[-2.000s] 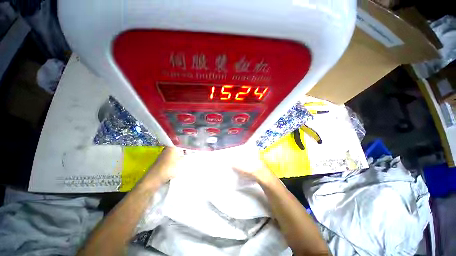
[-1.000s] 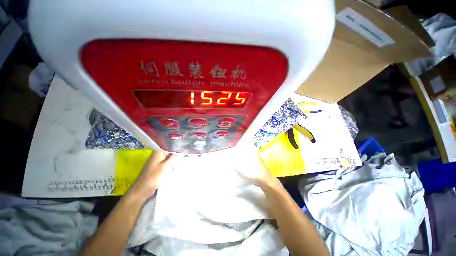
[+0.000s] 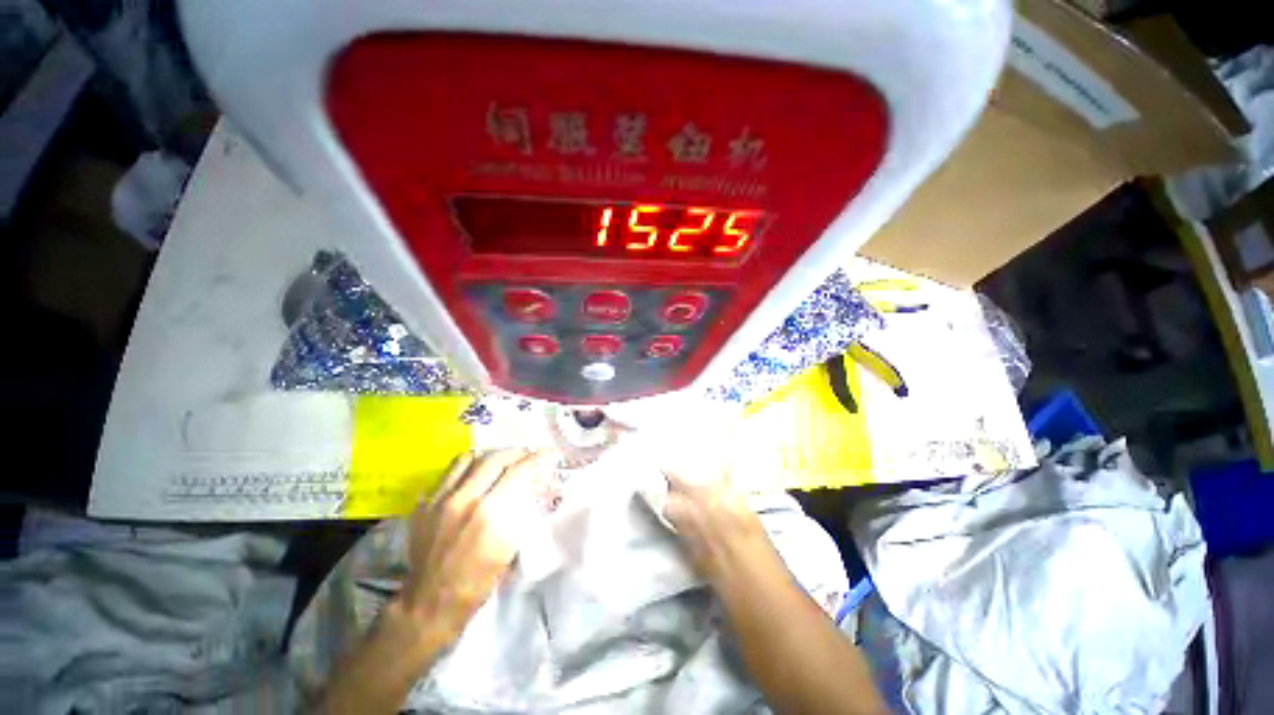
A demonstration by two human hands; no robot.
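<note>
The white button machine head point(image 3: 601, 42) fills the top centre. Its red control panel point(image 3: 608, 154) glows 1525 above several round keys. A small round metal die point(image 3: 587, 419) shows below the head. My left hand point(image 3: 468, 531) lies on the pale grey-white garment point(image 3: 601, 601), just front-left of the die, fingers bent on the cloth. My right hand point(image 3: 703, 510) holds the garment's cloth at the right of the die, with its fingertips partly lost in white glare. The garment hangs over the table's front edge. The glare hides the cloth edge between my hands.
Heaps of shiny silver and blue buttons lie left point(image 3: 356, 342) and right point(image 3: 803, 335) of the head. Yellow-black pliers point(image 3: 877, 370) lie at right. Pale cloth piles are at right point(image 3: 1041, 559) and left point(image 3: 147, 615). A cardboard box point(image 3: 1041, 154) stands upper right; a blue crate point(image 3: 1062, 416) shows below.
The counter went from 1524 to 1525. My left hand has come back from under the head toward me, with the cloth, and the die now shows. The view has shifted slightly.
</note>
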